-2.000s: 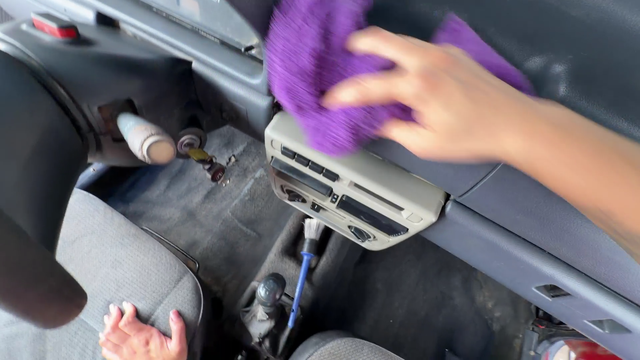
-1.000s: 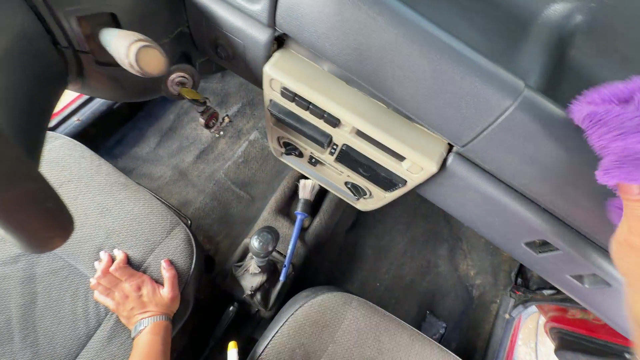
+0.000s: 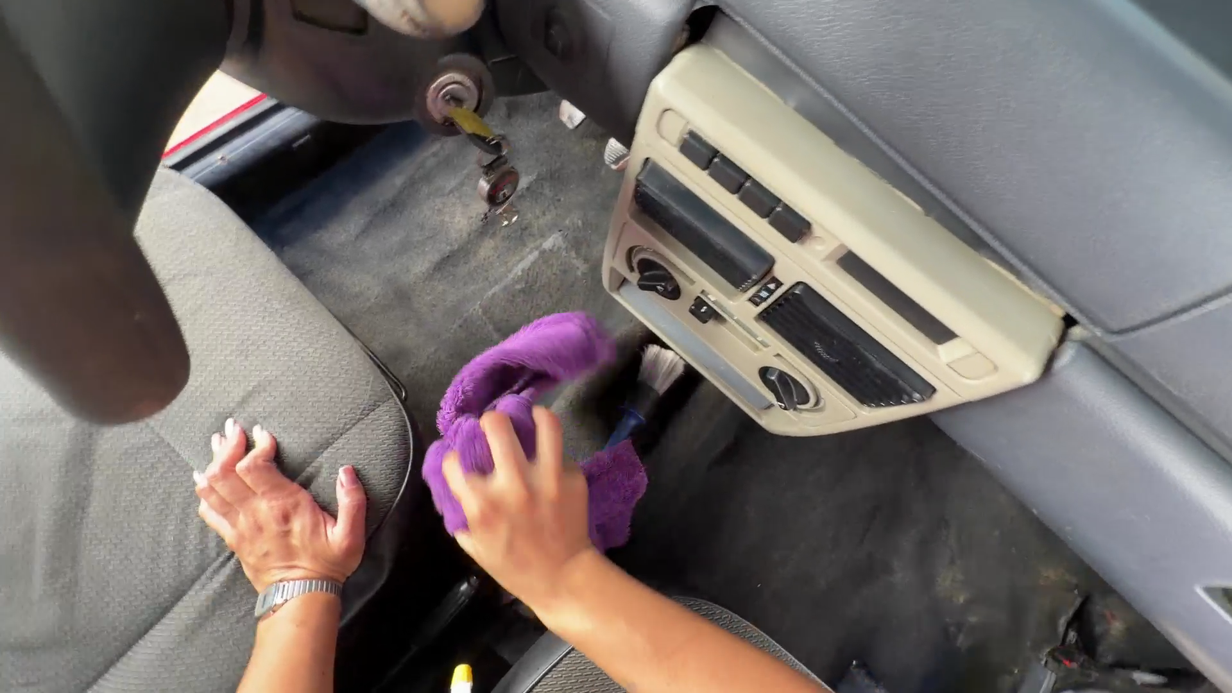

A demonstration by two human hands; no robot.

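My right hand (image 3: 525,500) grips a purple microfiber cloth (image 3: 539,356) over the gear lever area between the two front seats; the cloth hides the lever. Just right of the cloth, a detailing brush (image 3: 659,371) with pale bristles and a blue handle shows, its lower part covered. My left hand (image 3: 279,510), with a metal watch at the wrist, rests palm down with spread fingers on the grey fabric seat (image 3: 318,385). Above and to the right of the cloth is the beige centre console panel (image 3: 847,241), with black buttons, vents and knobs.
The steering wheel (image 3: 87,241) fills the upper left. A key with a keyring (image 3: 498,183) hangs from the ignition. The grey dashboard (image 3: 962,115) spans the upper right. A yellow-capped item (image 3: 462,678) stands at the bottom edge, beside the second seat (image 3: 712,616).
My right hand has brought the purple cloth from the dashboard's right side down to the gear lever area. My left hand stays on the seat. The view is now closer to the console.
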